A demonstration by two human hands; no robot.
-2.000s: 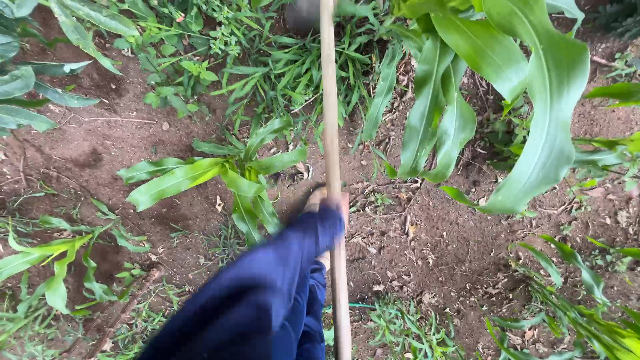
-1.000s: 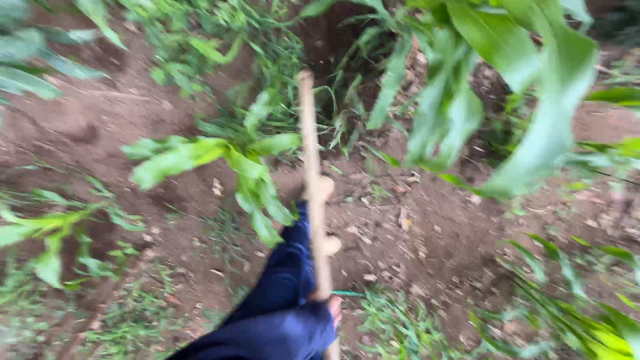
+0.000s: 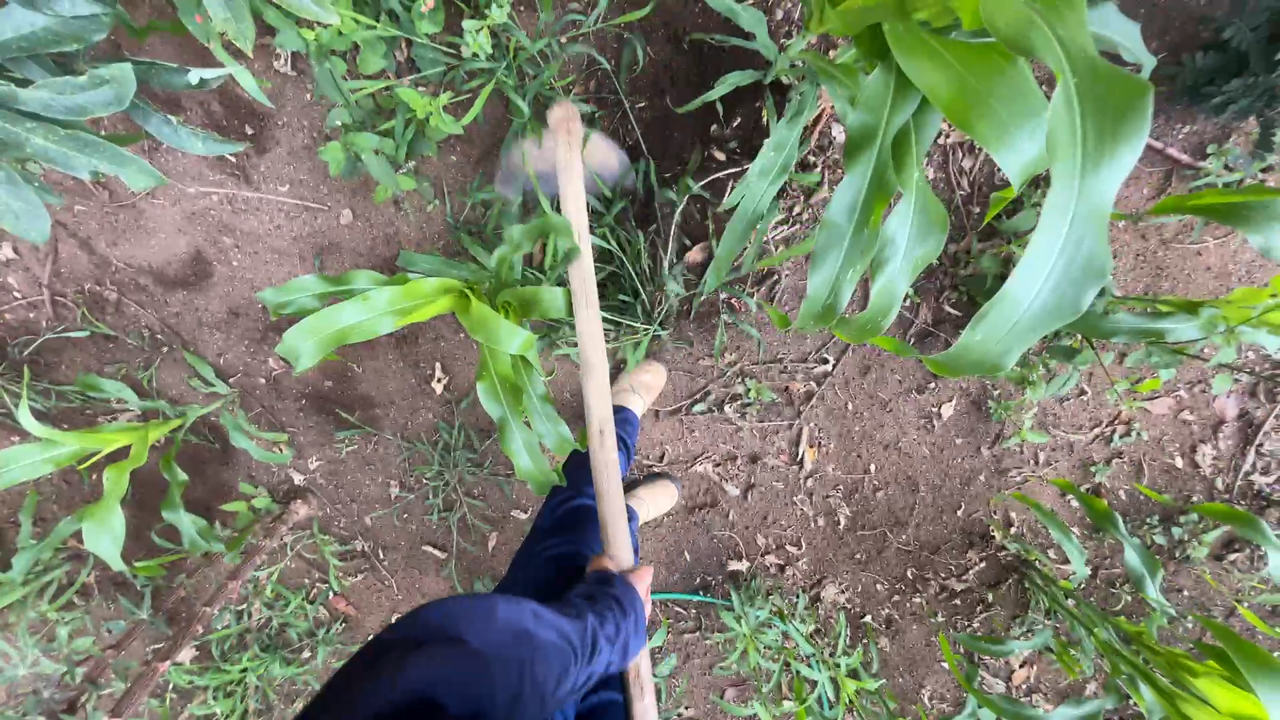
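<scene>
My left hand (image 3: 630, 582), in a dark blue sleeve, is closed round the lower part of a long wooden hoe handle (image 3: 592, 370). The handle runs up the view to the hoe's head (image 3: 608, 163), which is motion-blurred over grass and weeds (image 3: 625, 265). Close to the left of the handle stands a young maize plant (image 3: 440, 305), one leaf overlapping the handle's edge. My right hand is out of view. Two light-coloured shoes (image 3: 640, 385) show just right of the handle, on brown soil.
Large maize leaves (image 3: 1080, 200) hang at upper right, with more maize (image 3: 1110, 620) at lower right. Broad-leaved plants (image 3: 70, 120) fill the upper left. Another young maize plant (image 3: 120, 450) and a woody stalk (image 3: 215, 600) are at left. A thin green strand (image 3: 690, 598) lies near my hand.
My left hand has moved down the view from farther up the handle, where it was two seconds ago. The hoe's head, near the top edge then, is now lower and farther left.
</scene>
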